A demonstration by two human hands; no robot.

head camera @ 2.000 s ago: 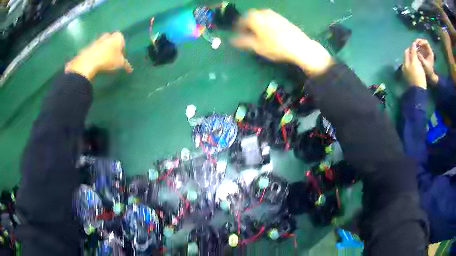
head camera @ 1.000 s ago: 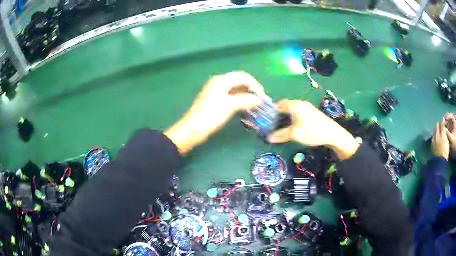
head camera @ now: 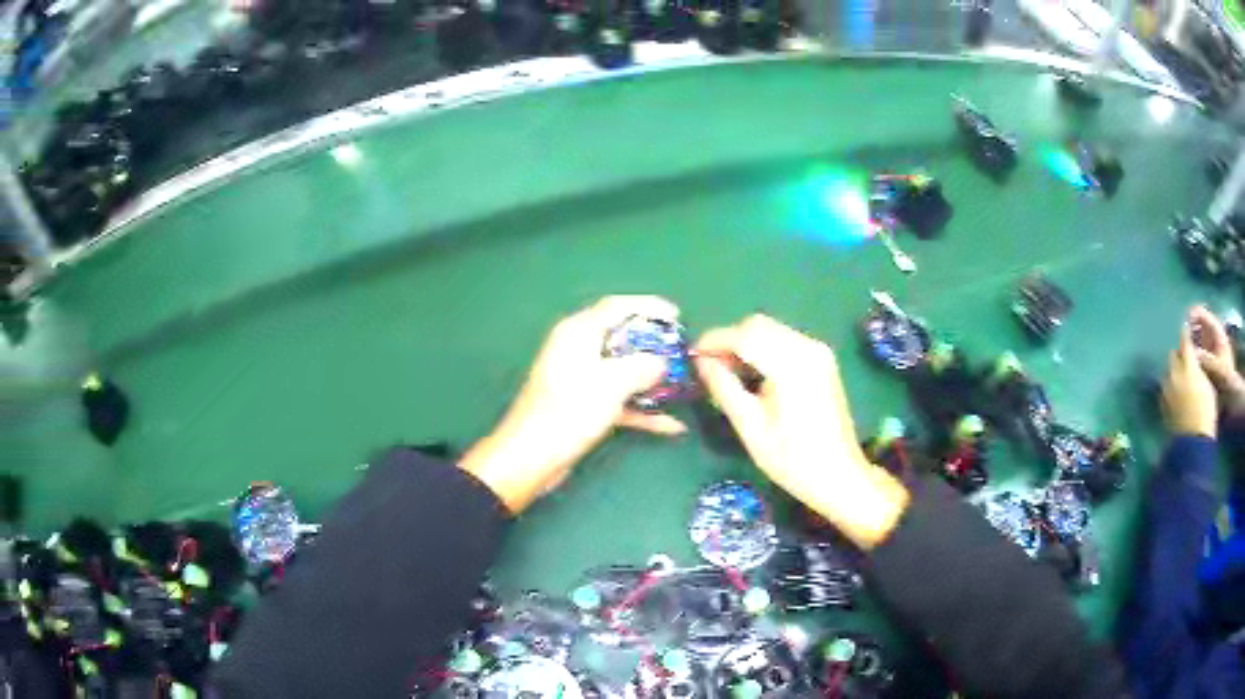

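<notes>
My left hand [head camera: 580, 396] holds a round blue circuit board [head camera: 647, 358], its face turned up, over the middle of the green bench. My right hand [head camera: 785, 410] is just right of the board, with thumb and fingertips pinched at a short red lead wire [head camera: 705, 354] at the board's edge. Whether a housing sits under the board is hidden by my left hand. Another blue circuit board [head camera: 733, 524] lies on the bench below my hands, and one more [head camera: 266, 523] lies at the left.
Black housings [head camera: 655, 601] with red wires and pale green cylinders are heaped along the near side. More units [head camera: 942, 382] lie at the right, some apart further back. Another person's hands [head camera: 1199, 376] are at the right edge. The green bench [head camera: 451, 246] has a pale far edge.
From apart over the bench, my hands came together around a unit. Since a second ago it has turned blue face up, and my right hand has shifted to the red wire at its edge.
</notes>
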